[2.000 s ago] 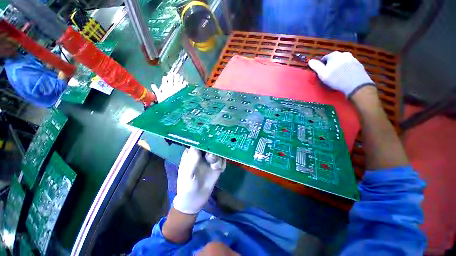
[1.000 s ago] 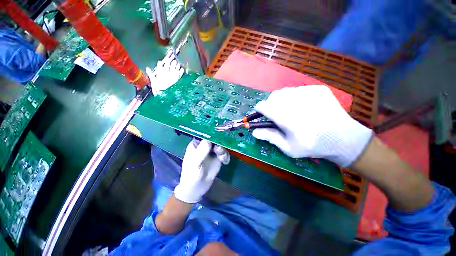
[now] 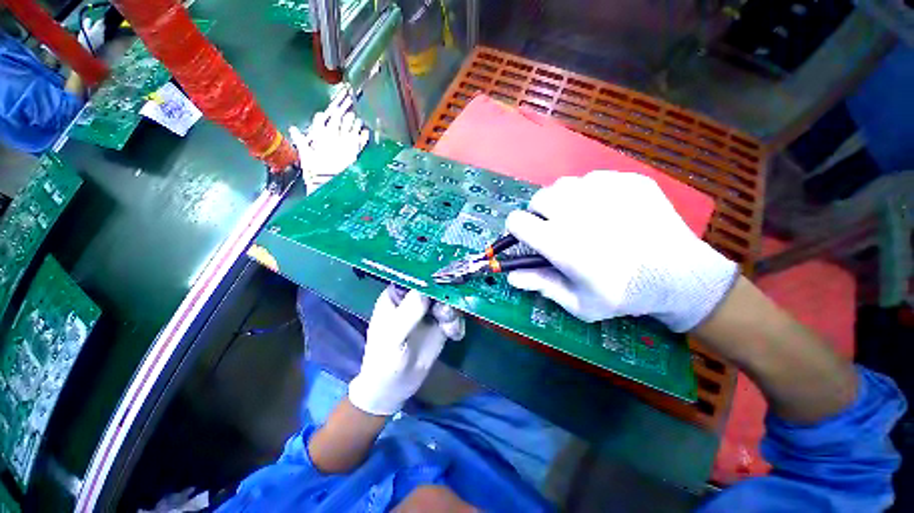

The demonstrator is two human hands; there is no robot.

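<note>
A large green printed circuit board (image 3: 401, 215) is held tilted over the foam and tray. My left hand (image 3: 403, 346), in a white glove, grips its near edge from below, with some fingers hidden under the board. My right hand (image 3: 626, 250), also gloved, is shut on the diagonal cutters (image 3: 501, 263), which have black and orange handles. The cutter jaws are at the board's surface near its near edge, above my left hand. Whether they grip a lead is too small to tell.
Pinkish-red foam (image 3: 561, 150) lies on an orange-brown slotted tray (image 3: 621, 95). An empty white glove (image 3: 333, 145) lies beside the red wrapped post (image 3: 210, 80). Other boards (image 3: 45, 351) lie on the green conveyor left of the edge rail (image 3: 180, 321). Another person's blue sleeve (image 3: 35, 95) is upper left.
My right hand has come from over the tray to the board with the cutters. Since the previous frame, the jaws have shifted slightly toward the near edge. My left hand still holds the board.
</note>
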